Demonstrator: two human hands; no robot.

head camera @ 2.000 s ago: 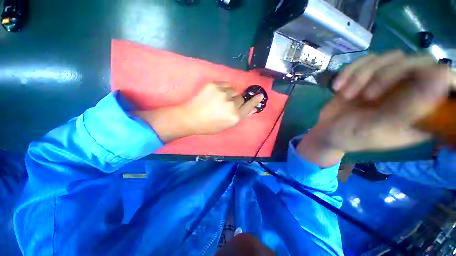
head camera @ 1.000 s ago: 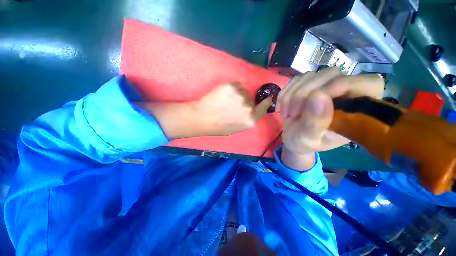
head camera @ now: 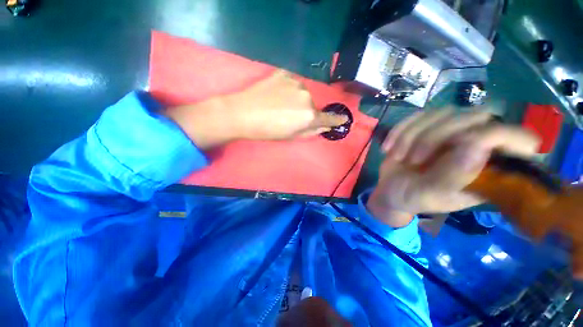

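Note:
A round black assembly lies on the salmon-red work mat, near the mat's right side. My left hand reaches in from the left, its fingertips on the assembly's face. My right hand, blurred, is to the right of the mat, closed around the electric screwdriver with its orange body to the lower right. The screwdriver's bit cannot be made out. The silver screw feeder stands behind, between and beyond my hands.
A thin dark wire crosses the mat's right side and a black power cord runs over my lap. A red block is at the right. Black assemblies stand at the far right. Another small device is at the far upper left.
My right hand with the screwdriver moved from the feeder to the assembly, then back right, away from it. My left hand stays at the assembly, its fingers now flatter across it.

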